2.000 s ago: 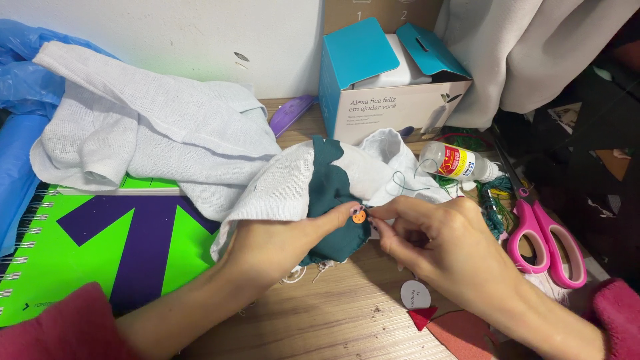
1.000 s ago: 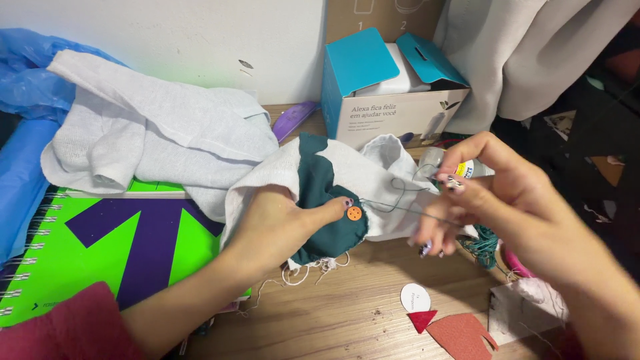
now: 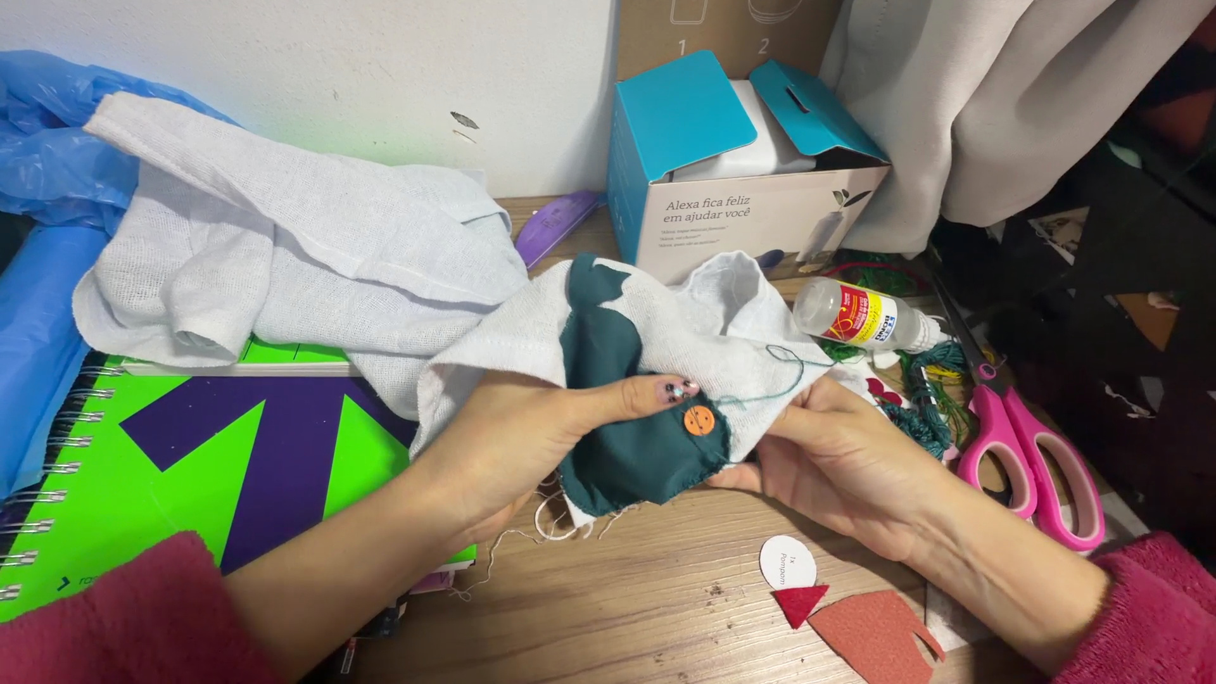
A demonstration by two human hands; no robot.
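Observation:
My left hand point(image 3: 532, 427) grips the white cloth point(image 3: 665, 313) from the left, its thumb pressed on a dark green fabric patch point(image 3: 608, 446) beside an orange button point(image 3: 699, 420). My right hand point(image 3: 836, 456) holds the cloth's right edge, with its fingers partly hidden beneath it. Dark green thread point(image 3: 788, 380) loops over the cloth between the button and my right hand. Whether a needle is in my right fingers cannot be seen. Frayed white threads point(image 3: 551, 518) hang below the patch.
A spiral notebook point(image 3: 190, 494) lies left under more white cloth point(image 3: 361, 247). Behind stands an open box point(image 3: 750, 209). A glue bottle point(image 3: 860, 313), thread skeins point(image 3: 926, 408) and pink-handled scissors point(image 3: 1035, 465) lie right. Felt pieces point(image 3: 879, 632) and a round paper tag point(image 3: 788, 563) lie in front.
My right hand, raised above the cloth with the thread a second ago, has come down to the cloth's right edge. My left hand still holds the cloth beside the button.

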